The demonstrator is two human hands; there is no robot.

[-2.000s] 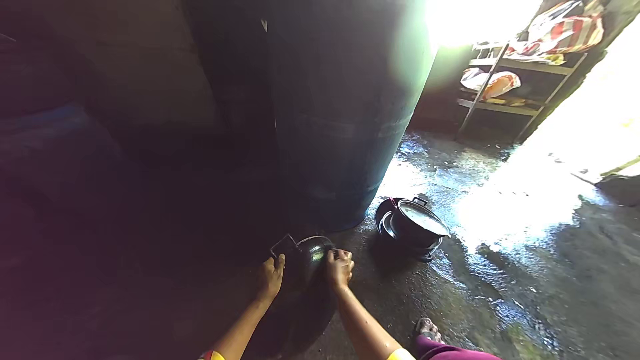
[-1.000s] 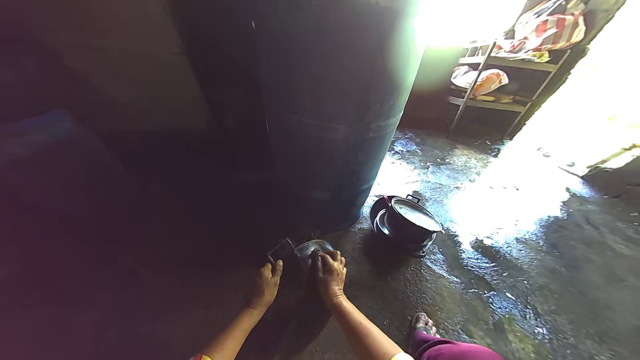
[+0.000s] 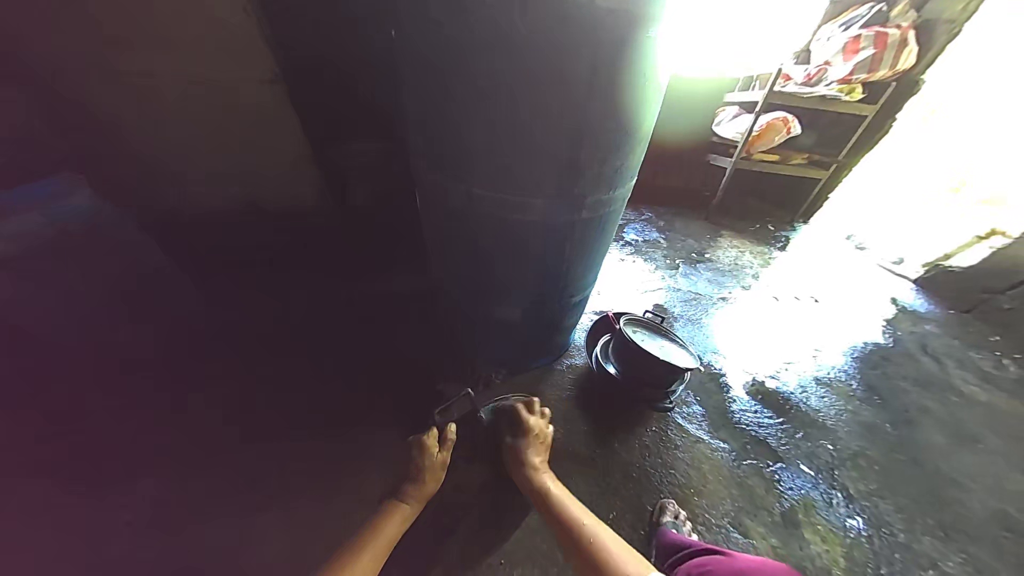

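Observation:
A dark, round metal pot or lid (image 3: 494, 410) with a loop handle (image 3: 454, 406) is low over the floor near the bottom centre, mostly lost in shadow. My left hand (image 3: 430, 456) has its fingers curled at the vessel's near left edge, just below the loop handle. On the vessel's right side my right hand (image 3: 528, 432) presses with bent fingers; whether it holds a cloth or scrubber under them cannot be told. To the right, a dark cooking pot (image 3: 640, 356) leans tilted among other stacked round vessels on the wet floor.
A large dark green cylindrical tank (image 3: 528, 184) rises just beyond my hands. Wet concrete floor (image 3: 800, 448) reflects light from the right. A rack (image 3: 780, 168) with striped bags (image 3: 876, 52) stands at the back right. My foot (image 3: 674, 516) is at the lower right.
My right hand has shifted over the vessel's surface, from its right edge two seconds back. My left hand stays by the loop handle. The stacked pots have not moved.

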